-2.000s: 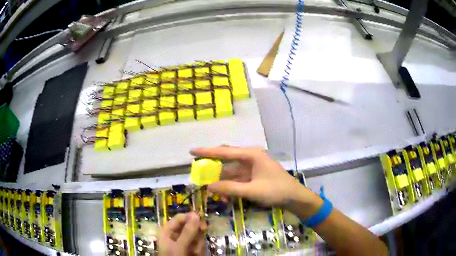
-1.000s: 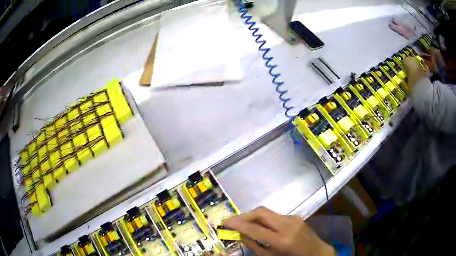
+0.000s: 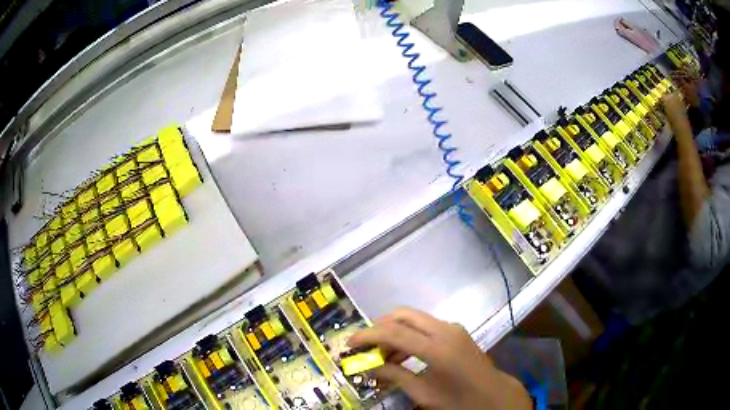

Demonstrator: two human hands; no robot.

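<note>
My right hand point(image 3: 440, 360), with a blue strap at the wrist, holds a yellow taped transformer point(image 3: 362, 361) between its fingers. The transformer is over the near part of the last circuit board point(image 3: 324, 308) at the right end of the nearer row. The hand covers part of that board; whether the transformer touches it I cannot tell. My left hand is not in view. More boards point(image 3: 264, 340) stand side by side to the left, cut off by the lower edge.
Yellow transformers point(image 3: 120, 208) lie in rows on a white slab point(image 3: 184, 280) at left. The conveyor rail point(image 3: 400, 216) carries another board group point(image 3: 552, 188) at right. A blue coiled cord point(image 3: 432, 108) crosses the bench. A black phone-like slab point(image 3: 483, 45) lies behind. Another person's arm point(image 3: 687, 152) reaches in at right.
The view has swung right since the oldest frame. My left hand has left the picture. My right hand has carried the transformer to the row's end board. The other person's arm has shifted.
</note>
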